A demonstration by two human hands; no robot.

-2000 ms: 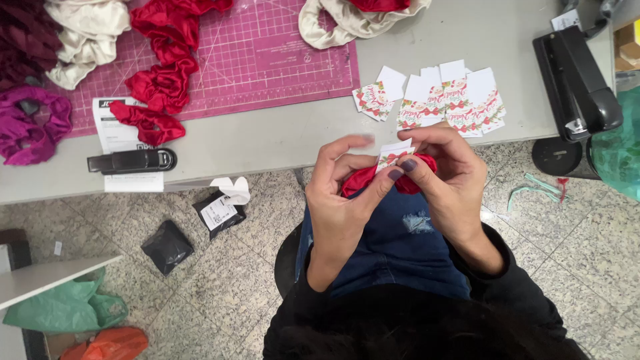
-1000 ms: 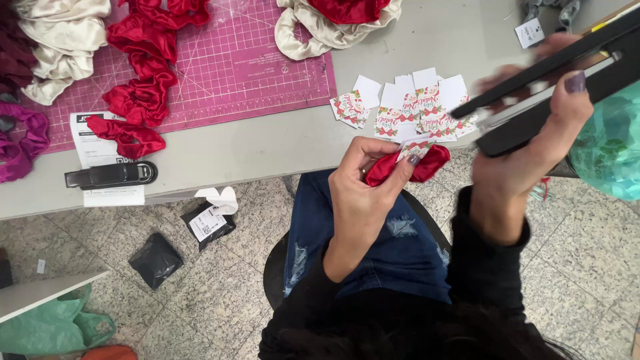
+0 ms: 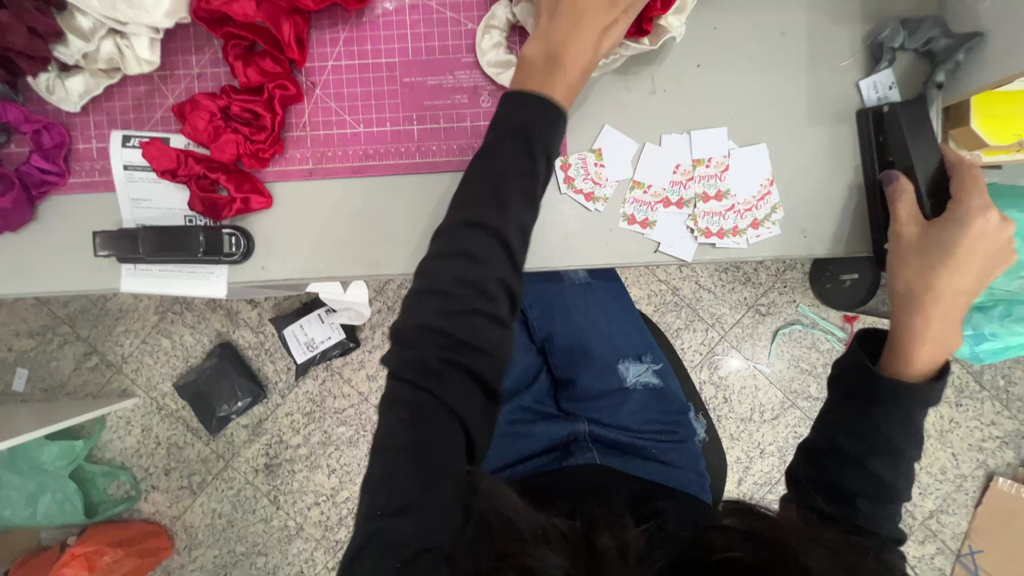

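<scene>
My right hand [image 3: 944, 232] grips a large black stapler [image 3: 904, 160] at the table's right edge. My left hand [image 3: 572, 40] reaches to the top of the view, over cream satin scrunchies [image 3: 498, 40] and a red satin scrunchie [image 3: 650, 18]; its fingers are cut off by the frame edge, so what it holds is hidden. Printed white cards with red bows [image 3: 696, 192] lie in overlapping groups at the middle of the table. Red satin scrunchies [image 3: 240, 120] lie in a string on the pink cutting mat [image 3: 384, 96], the lowest one over a printed paper [image 3: 172, 276].
A small black stapler [image 3: 172, 244] rests on the paper near the front edge. Further left are cream [image 3: 104, 48] and purple scrunchies [image 3: 32, 160]. A grey tagged scrunchie [image 3: 920, 44] sits beyond the large stapler. Black packages [image 3: 220, 388] lie on the floor.
My left hand has moved from in front of me, where it held a red scrunchie with a card, up to the scrunchies at the top. My right hand has lowered the large stapler to the right edge.
</scene>
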